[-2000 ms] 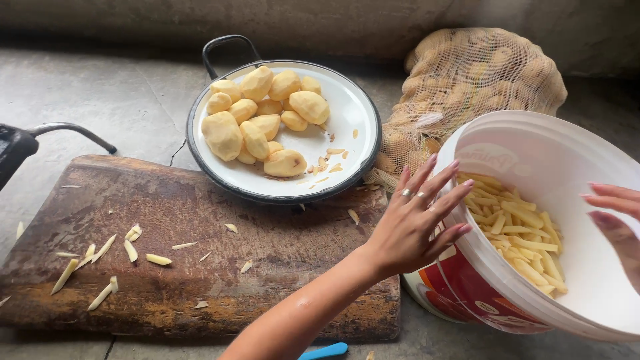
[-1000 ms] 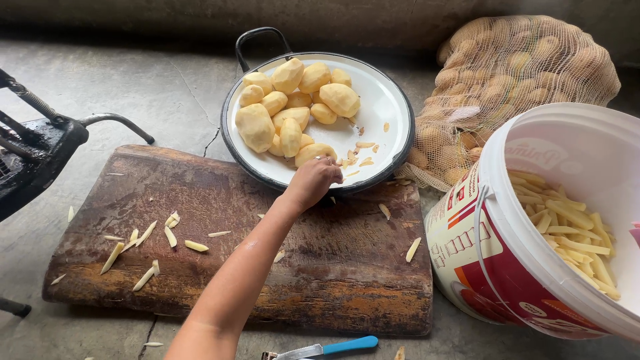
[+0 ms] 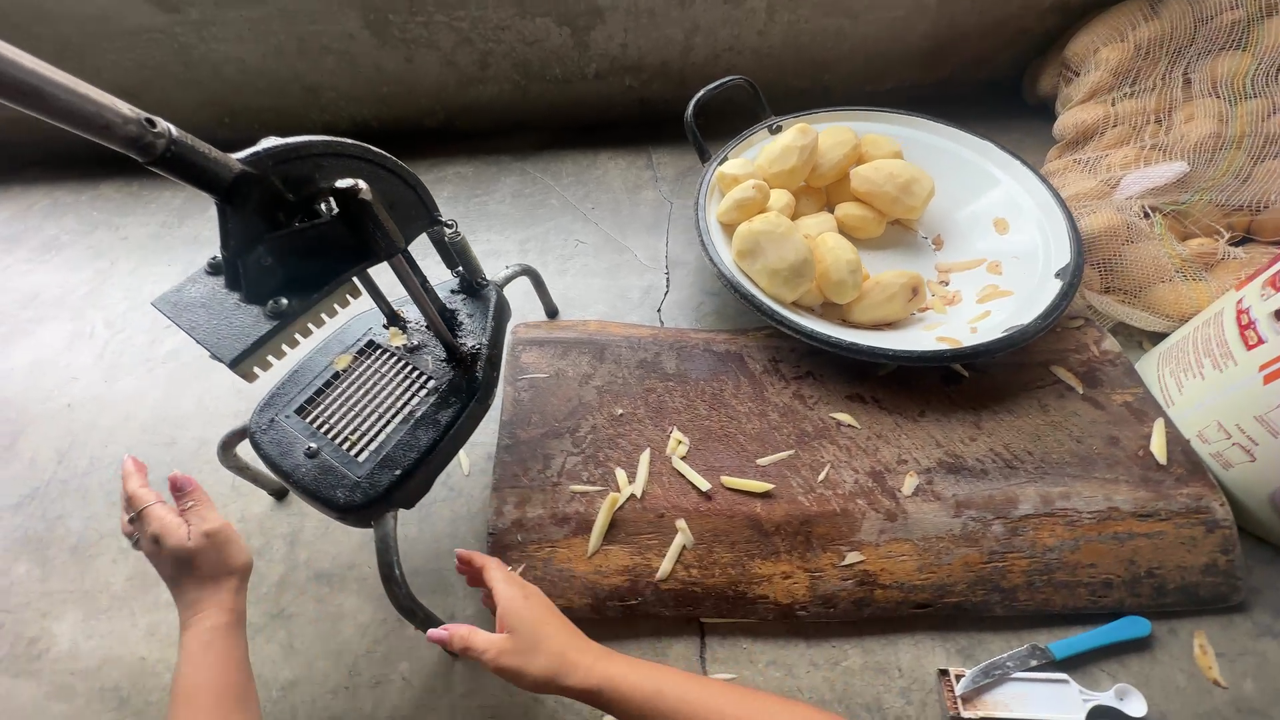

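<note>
A black metal lever-operated potato cutter [image 3: 375, 400] with a square blade grid stands on the concrete floor at left, its press plate raised. Low at the left, my left hand [image 3: 190, 530] is beside the cutter with fingers spread and nothing in it. My right hand [image 3: 520, 625] is open around the outside of the cutter's front leg [image 3: 400, 580]; whether it touches the leg is unclear. Cut potato sticks [image 3: 690, 474] lie scattered on a thick wooden board [image 3: 900, 500]. Peeled potatoes [image 3: 775, 255] and peel scraps sit in a white enamel pan [image 3: 1030, 215] behind the board.
A mesh sack of unpeeled potatoes [image 3: 1170, 150] is at the back right. Part of a printed plastic bucket [image 3: 1225, 400] shows at the right edge. A blue-handled knife [image 3: 1090, 640] rests on a white peeler or grater [image 3: 1030, 695] at the front right.
The view has swung left, bringing the whole cutter into sight. My right hand, over the bucket's side and then at the pan's edge earlier, is now by the cutter's leg.
</note>
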